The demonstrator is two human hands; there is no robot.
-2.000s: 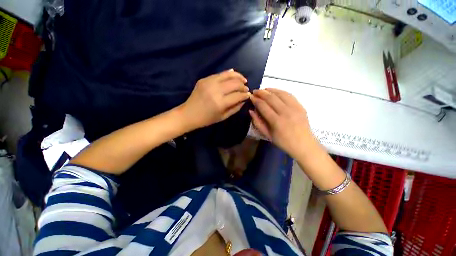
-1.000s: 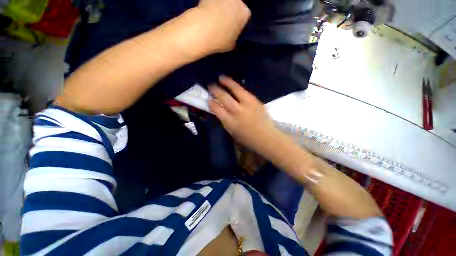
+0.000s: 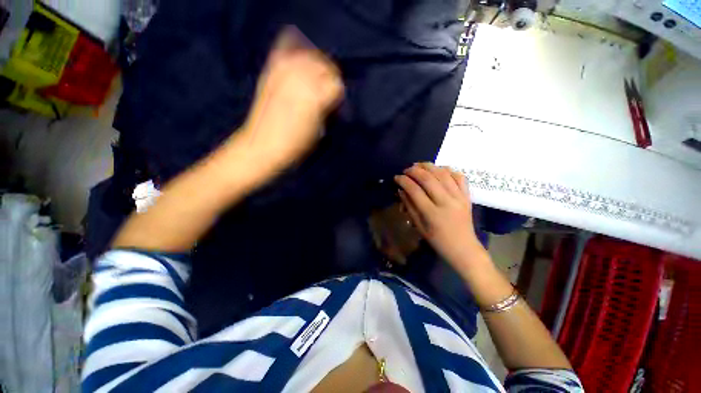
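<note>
A large navy garment piece covers the left part of the table and hangs over my lap. My left hand is blurred over the middle of the cloth, its fingers curled; whether it grips cloth cannot be told. My right hand is at the cloth's right edge by the table's front edge, fingertips bent onto the fabric. The presser foot stands on the cloth's right edge at the top. A small white piece shows at the left beside my forearm.
Red-handled thread snips lie on the white table, right of the needle. A printed ruler runs along its front edge. Red crates stand below at right. Red and yellow items are at upper left.
The white panel and label that showed at my lap a second ago are out of sight, and the cloth lies spread. My left hand is lower and further left; my right hand has moved right and slightly down.
</note>
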